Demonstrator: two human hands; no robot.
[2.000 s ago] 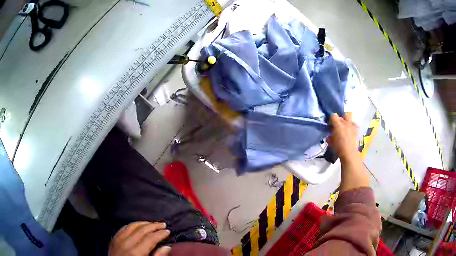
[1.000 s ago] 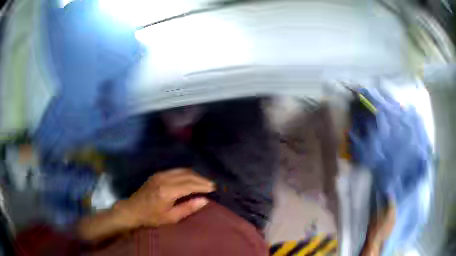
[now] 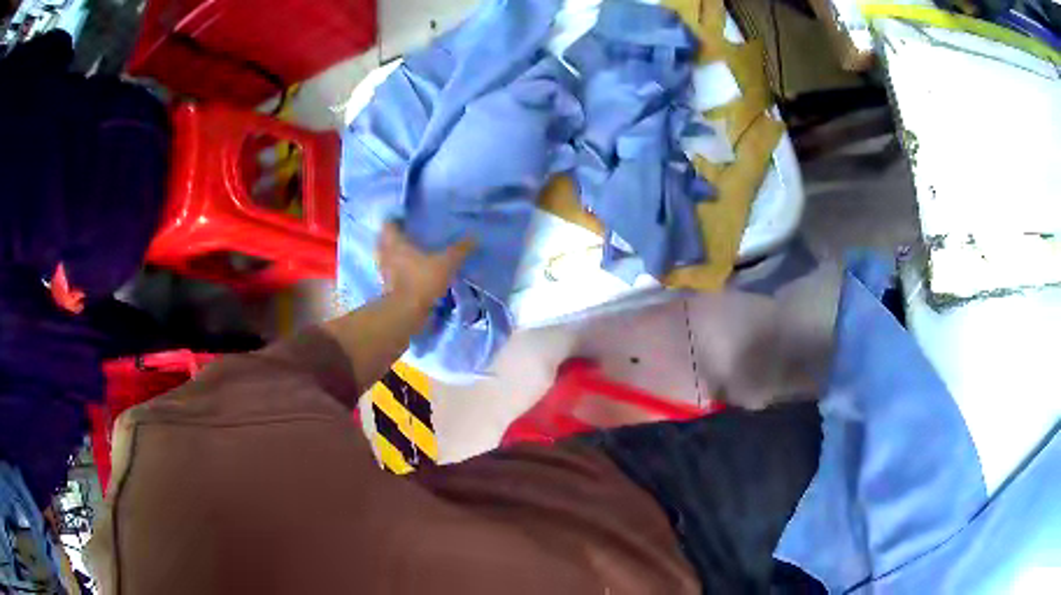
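My left hand (image 3: 419, 273) reaches out to a white stand (image 3: 768, 215) and grips the lower edge of a blue cloth piece (image 3: 483, 163). The fingers lie partly behind the cloth folds. More crumpled blue pieces (image 3: 640, 140) lie to the right of it on the stand, over mustard-coloured sheets (image 3: 745, 151) with small white scraps. A large blue panel (image 3: 908, 442) hangs off the white table at the right, beside my lap. My right hand is out of the picture.
A red plastic stool (image 3: 233, 215) stands left of the stand, with a red crate (image 3: 262, 47) behind it. A person in dark clothes (image 3: 76, 198) is at the far left. The white table (image 3: 989, 163) borders the right. Yellow-black tape (image 3: 401, 418) marks the floor.
The view has swung left, away from the right-hand stand, to another stand. My left hand has left my lap and taken hold of blue cloth. My right hand has gone out of view.
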